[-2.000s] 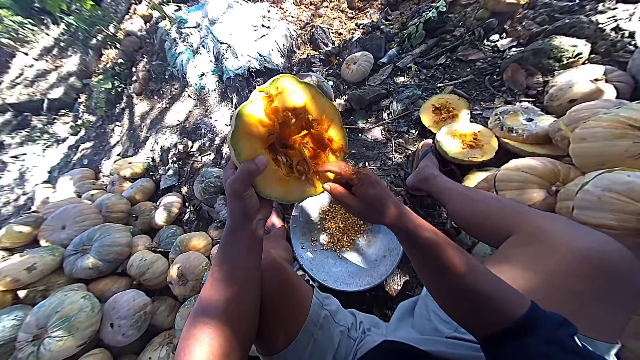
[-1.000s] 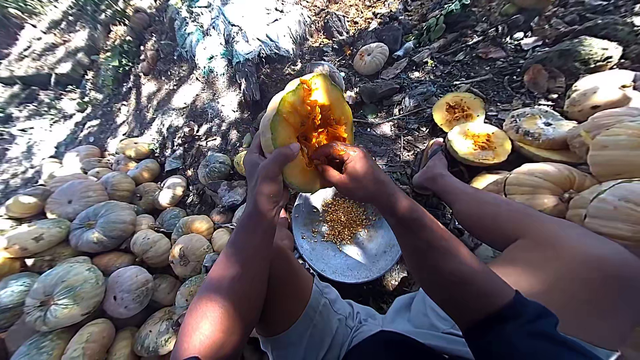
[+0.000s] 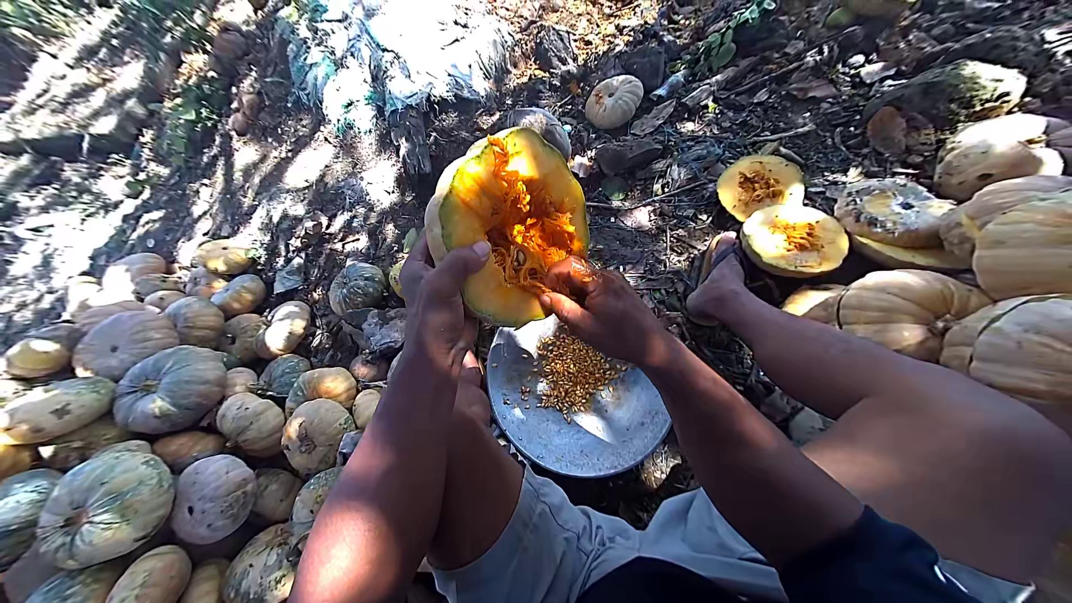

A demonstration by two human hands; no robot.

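A cut pumpkin half [image 3: 477,201] is held up in front of me, its orange, stringy hollow facing me. My left hand [image 3: 444,289] grips its lower left side, thumb on the cut rim and fingers hidden behind. At the hollow's lower right edge, my right hand [image 3: 599,310] has its fingers bent against the pulp; whether they pinch a seed cannot be seen. Below both hands lies a round grey metal dish [image 3: 544,448] with a heap of pumpkin seeds [image 3: 578,373] in it.
Many small whole pumpkins [image 3: 172,389] cover the ground at left. Opened pumpkin pieces [image 3: 796,241] and large whole pumpkins [image 3: 913,310] lie at right, beyond my sandalled foot [image 3: 716,289]. One pale pumpkin [image 3: 614,101], stones and dry leaves are farther ahead.
The pumpkin half has turned from facing me squarely to a tilt that shows its outer left side. My right hand went from its lower rim into the hollow, then back toward the lower right edge.
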